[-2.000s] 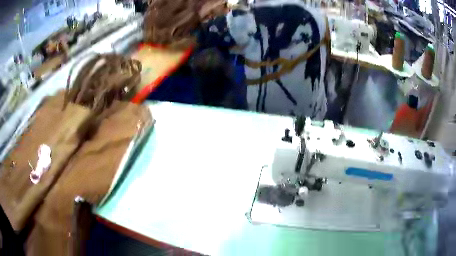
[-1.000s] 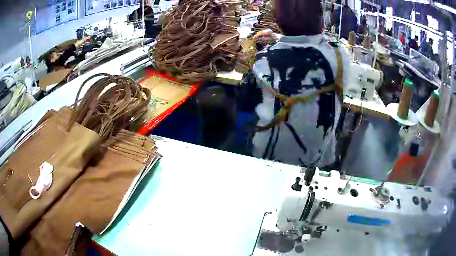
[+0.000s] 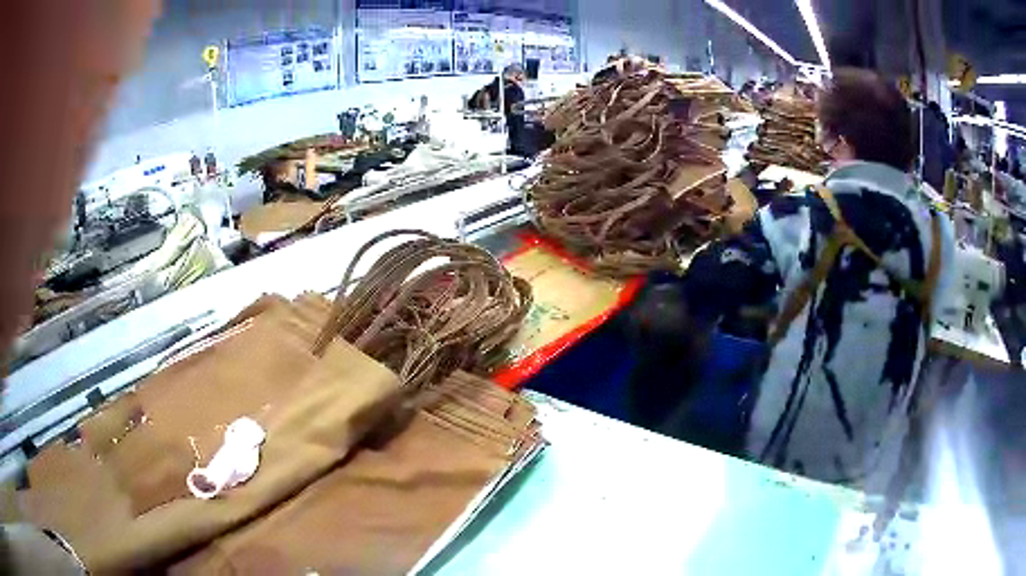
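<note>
Folded tan-brown bag panels [image 3: 214,416] lie in a layered stack at the lower left. A tangled white thread or scrap [image 3: 228,458] sits on them. A bundle of brown strap loops [image 3: 444,309] stands at the stack's far edge. A large blurred reddish-brown shape [image 3: 51,135] fills the upper left edge, very close to the camera. It may be my left hand, but its fingers and any hold cannot be made out. My right hand is not in view.
The pale green-and-white table [image 3: 664,506] runs to the right of the stack. Beyond is a red-edged board [image 3: 568,309] with a large pile of brown straps [image 3: 641,169]. A person in a patterned top [image 3: 844,326] is at the right. Other machines and materials stand at the far left.
The view has turned left and up, so the stack and straps sit further right in it. The sewing machine head has left the picture. The blurred shape has appeared at the left.
</note>
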